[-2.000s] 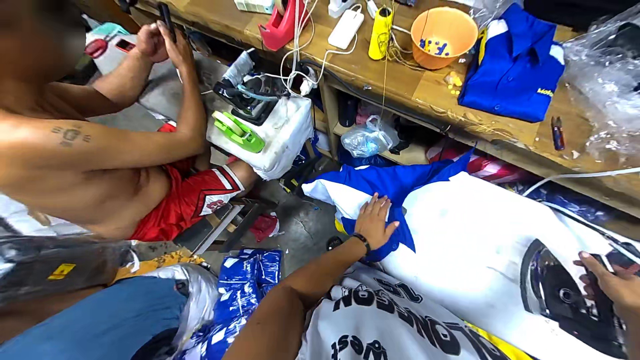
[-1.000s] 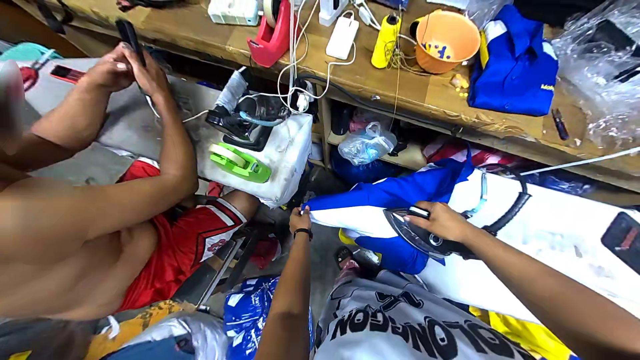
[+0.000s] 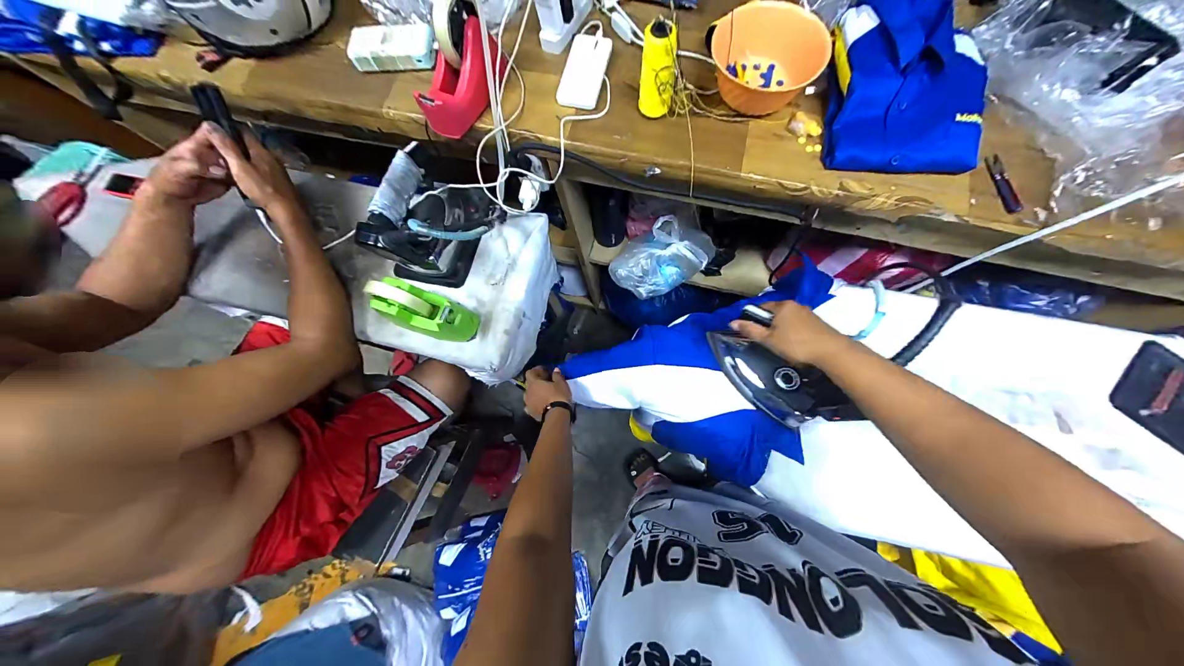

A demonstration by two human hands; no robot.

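Note:
A blue and white garment (image 3: 689, 384) lies over the left end of a white padded ironing surface (image 3: 1008, 398). At the garment's far left tip, my left hand (image 3: 548, 393) pinches its edge and holds it out past the board's end. My right hand (image 3: 786, 335) grips the handle of a black electric iron (image 3: 772, 379), whose soleplate rests on the blue and white fabric. A black cord and a light blue tie run from the iron's rear across the board. Some yellow cloth (image 3: 980, 583) hangs below the board's near edge.
A seated person (image 3: 185, 444) holds a dark device at the left. A green tape dispenser (image 3: 421, 310) and a second iron (image 3: 435, 231) sit on a white block. The wooden workbench (image 3: 740, 157) bears an orange bucket (image 3: 770, 55), a folded blue shirt (image 3: 902, 92) and small cutters (image 3: 1004, 183). A phone (image 3: 1152, 393) lies on the board.
Two seconds ago my left hand lay flat on the garment and my right hand was beside the iron at the right. Since then the iron has moved left onto the fabric, and my left hand has taken the garment's end.

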